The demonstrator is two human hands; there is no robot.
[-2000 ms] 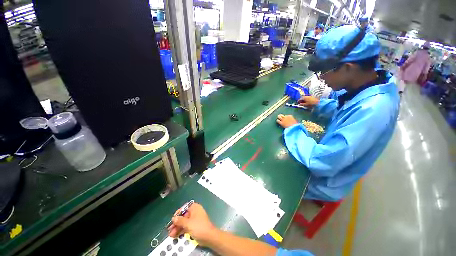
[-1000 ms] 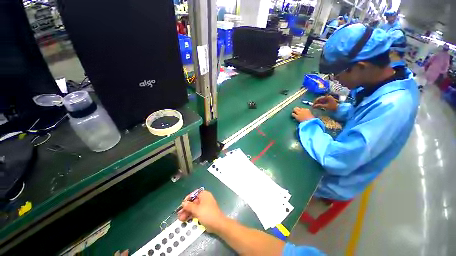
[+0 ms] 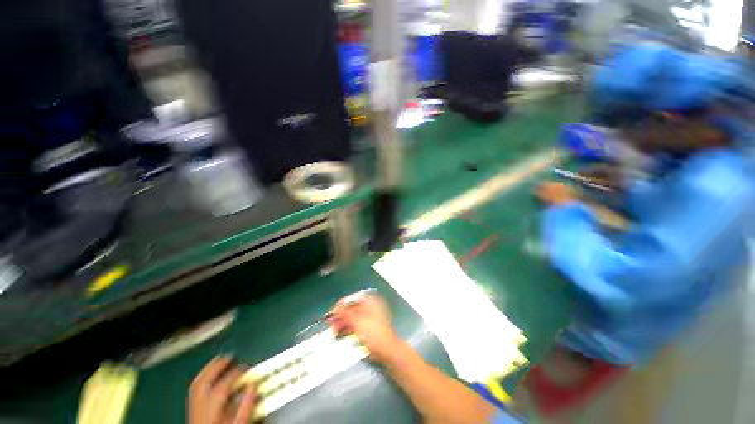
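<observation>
The view is blurred. A white adhesive pad sheet (image 3: 306, 371) with rows of dark dots lies on the green bench between my hands. My right hand (image 3: 364, 325) is closed on slim tweezers (image 3: 319, 326) at the sheet's upper right end. My left hand (image 3: 222, 392) is at the sheet's lower left end, cut off by the bottom edge; whether it holds anything is too blurred to tell.
A white sheet stack (image 3: 455, 310) lies right of my right hand. Cream strips (image 3: 108, 396) lie at far left. The raised shelf (image 3: 248, 236) holds a tape roll (image 3: 319, 182), a bottle (image 3: 222, 184) and a monitor (image 3: 265, 83). A co-worker in blue (image 3: 654, 232) sits at right.
The view has swung left, so the scene shifts right and blurs. My left hand has come into view beside the sheet. My right hand still holds the tweezers.
</observation>
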